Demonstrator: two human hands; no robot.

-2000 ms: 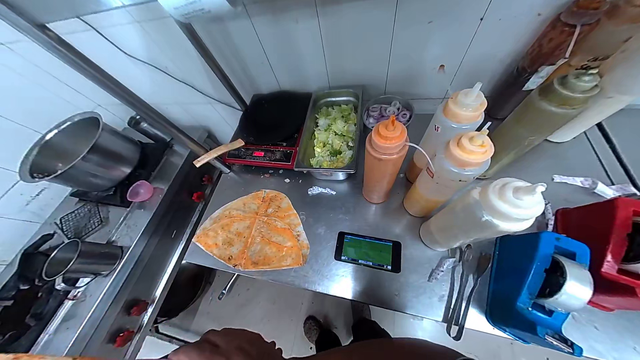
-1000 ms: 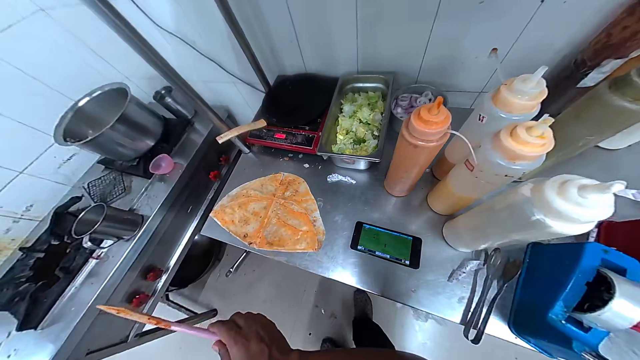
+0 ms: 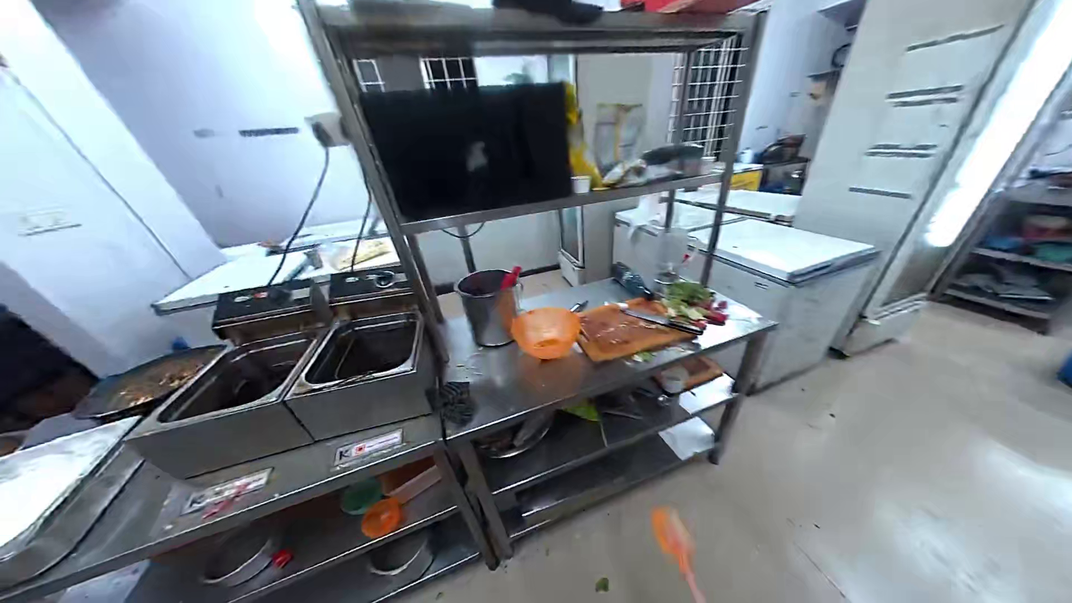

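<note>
Neither of my hands shows in the head view. An orange-headed utensil with a pale pink handle rises from the bottom edge over the floor; whatever holds it is out of frame. On the steel table beyond it, an orange plastic bowl sits beside a tall steel pot that has a red handle in it. A wooden cutting board lies to the bowl's right, with a knife across it and chopped greens at its far right corner.
At left stand two deep-fryer wells and a wide pan of food. Above the table is a shelf rack with a black oven-like box. White chest freezers stand behind at right. Tiled floor extends at right.
The view has swung away from the counter with the flatbread, phone and sauce bottles to another part of the kitchen. The hand seen on the pink-handled utensil one second ago is out of view.
</note>
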